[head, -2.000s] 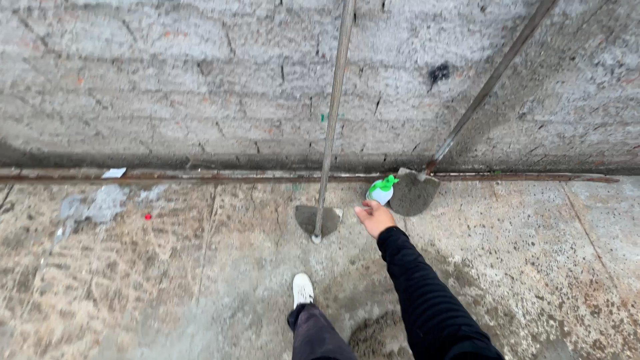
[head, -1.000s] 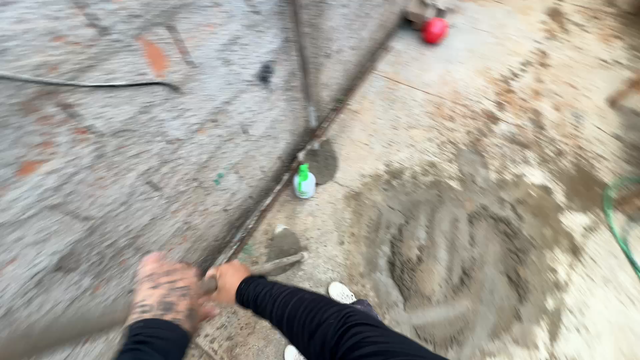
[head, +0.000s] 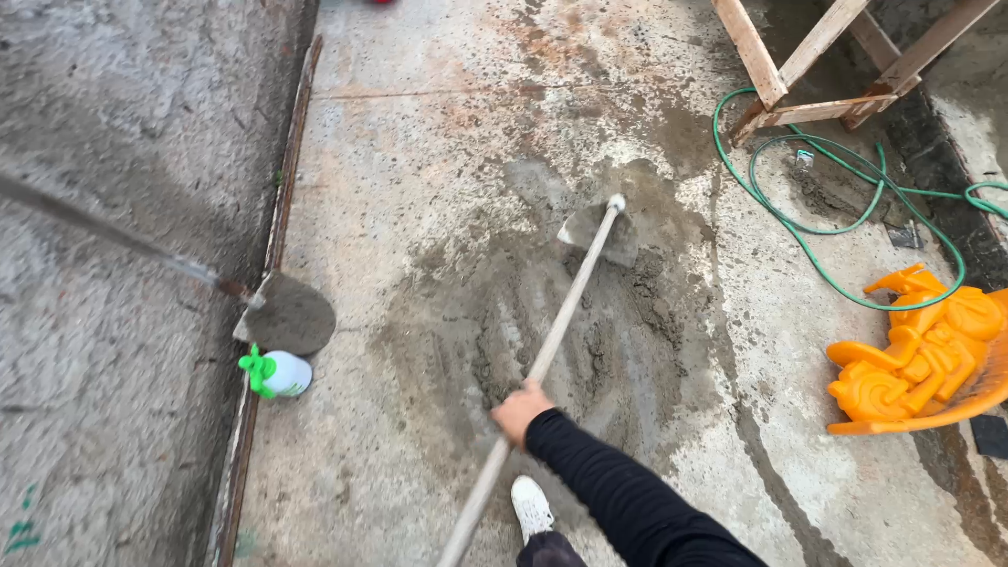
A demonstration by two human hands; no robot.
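Observation:
My right hand is closed around the wooden handle of a hoe, about midway along the part that shows. The hoe's wide metal blade rests at the far side of a smeared patch of wet mortar on the concrete floor. The handle's lower end runs out of the bottom of the view. My left hand is out of sight. To the left, a shovel coated with mortar leans against the wall, its blade on the floor. A white spray bottle with a green pump head is beside that blade.
A rough cement wall runs along the left, with a narrow strip at its foot. On the right are a green hose, a wooden trestle and an orange plastic object. My white shoe is near the mortar.
Two seconds ago the hoe stood against the wall with my right hand near it; one second ago both hands were at its handle. Now its blade is over the mortar patch. The view has swung right.

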